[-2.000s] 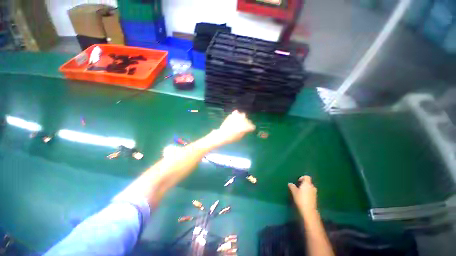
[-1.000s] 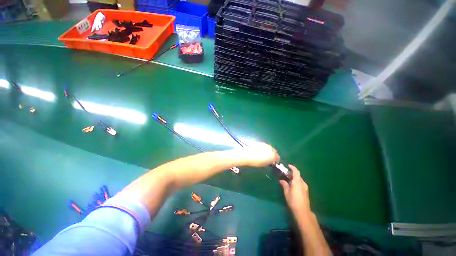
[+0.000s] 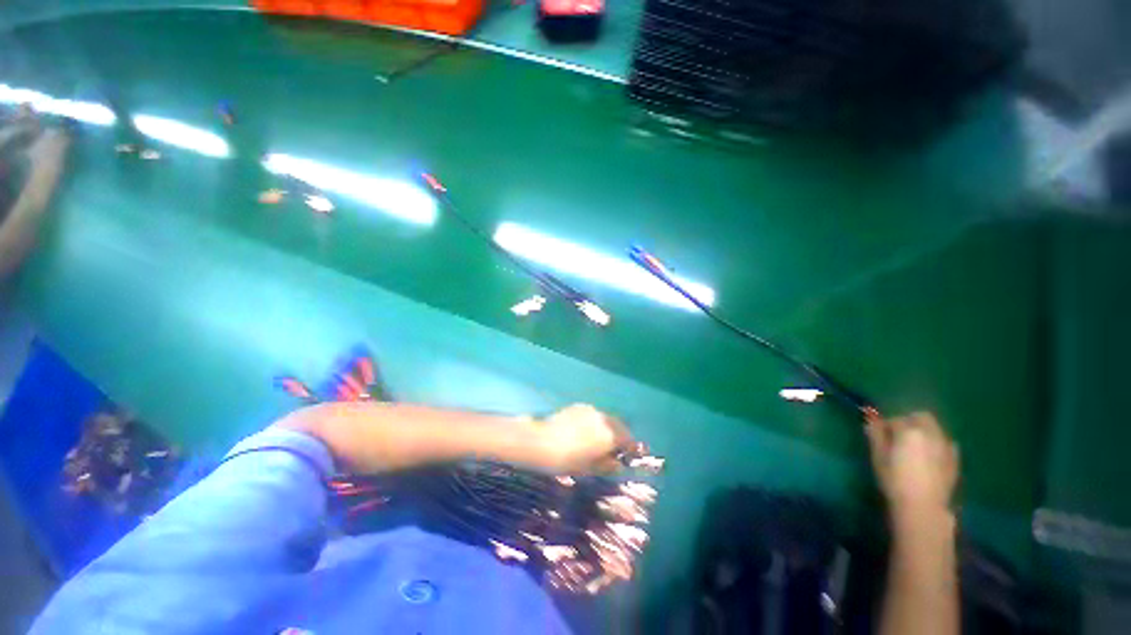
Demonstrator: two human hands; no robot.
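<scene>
My left hand (image 3: 581,439) is at the copper-tipped end of the bundle of leads (image 3: 509,502), its fingers closed around a lead near its shiny tips. The bundle's red and blue ends show at its left. My right hand (image 3: 915,459) is on the conveyor belt at the right, fingertips closed on the terminal end of a cable lead (image 3: 759,340). That lead lies slanting on the belt, its blue and red end pointing up and left; one shiny tip lies beside it. Blur hides the finger detail.
More leads (image 3: 506,251) lie spaced along the green conveyor belt (image 3: 794,223). A pile of black parts (image 3: 769,558) is near right. A blue bin (image 3: 47,428) holds copper-tipped pieces at left. Another person's arm (image 3: 31,199) is far left. Black stacked trays (image 3: 806,62), an orange tray (image 3: 372,10) and a small box (image 3: 571,17) are behind.
My left hand has moved from beside my right hand down to the bundle. My right hand has moved right, to a lead's terminal end. The view has tilted down, bringing the blue bin in.
</scene>
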